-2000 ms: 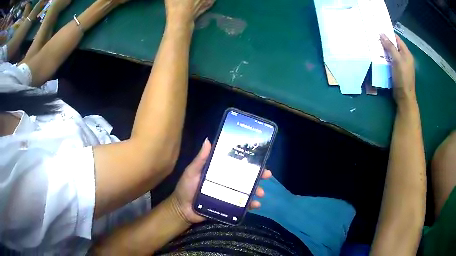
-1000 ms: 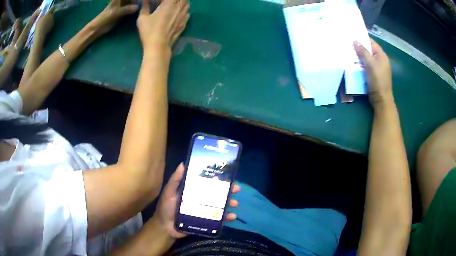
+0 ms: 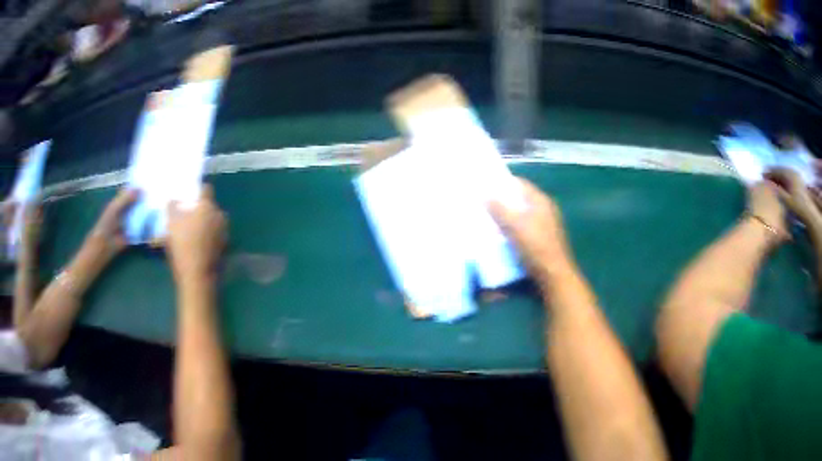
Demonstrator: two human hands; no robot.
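Note:
My right hand [image 3: 534, 227] holds a white and pale blue folding carton blank [image 3: 437, 203] by its right edge, over the green bench. The blank is flat and tilted, with tan-brown flaps showing at its far end and notched flaps at its near end. The frame is blurred and the printed face is washed out, so I cannot tell if it is one blank or several. My left hand is not in view, and neither is the smartphone.
The green bench [image 3: 315, 306] has a whitish strip [image 3: 288, 158] along its far side and a grey post [image 3: 516, 72] behind. A person on the left holds another blank [image 3: 171, 153] in two hands. A person in green on the right holds another carton [image 3: 748, 155].
The view has swung up and toward the bench. The phone and my left hand have left the picture. The blank now shows whole near the middle, still in my right hand.

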